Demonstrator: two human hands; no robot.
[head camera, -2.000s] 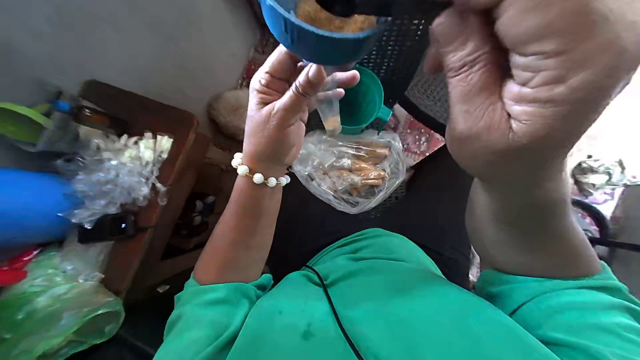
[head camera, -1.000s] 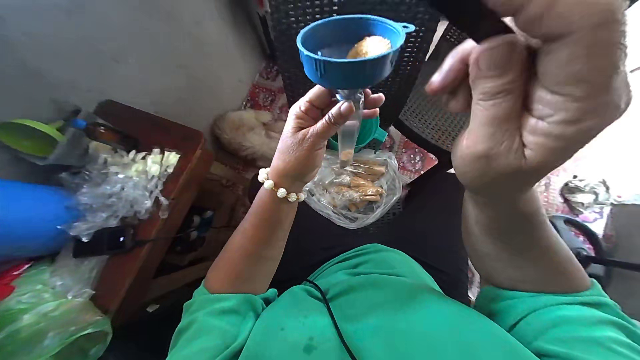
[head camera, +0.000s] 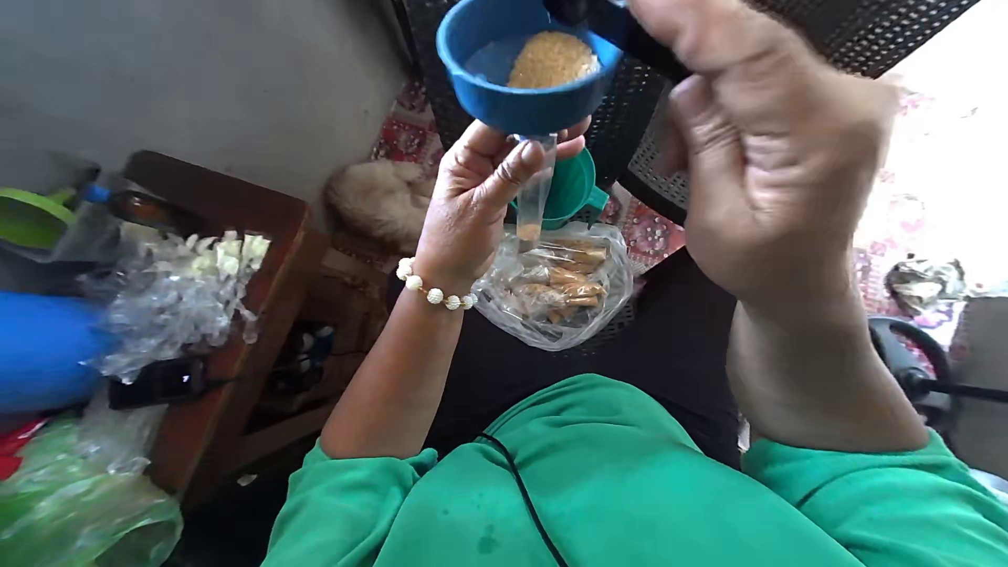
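My left hand (head camera: 484, 185) holds a blue plastic funnel (head camera: 520, 110) by its spout, with a narrow clear plastic sleeve (head camera: 534, 189) around the spout. A little brown granular stuff lies at the sleeve's bottom. Light brown granules (head camera: 554, 59) are heaped in the funnel's bowl. My right hand (head camera: 756, 142) is raised to the right and grips a black handle (head camera: 630, 35), whose far end is over the funnel's rim. Below my left hand, a clear plastic bag (head camera: 559, 295) holds several filled brown packets. A green funnel (head camera: 571, 189) is behind the sleeve.
At left, a brown wooden table (head camera: 276, 276) bears a pile of clear plastic sleeves (head camera: 181, 291), a black device (head camera: 157, 383) and a blue container (head camera: 47, 350). A green plastic bag (head camera: 87, 496) is beside it. A light-furred animal (head camera: 378, 201) lies on the floor behind.
The black handle's end has come down over the funnel since a second ago, when it was off to the right. The heap in the funnel looks larger than then.
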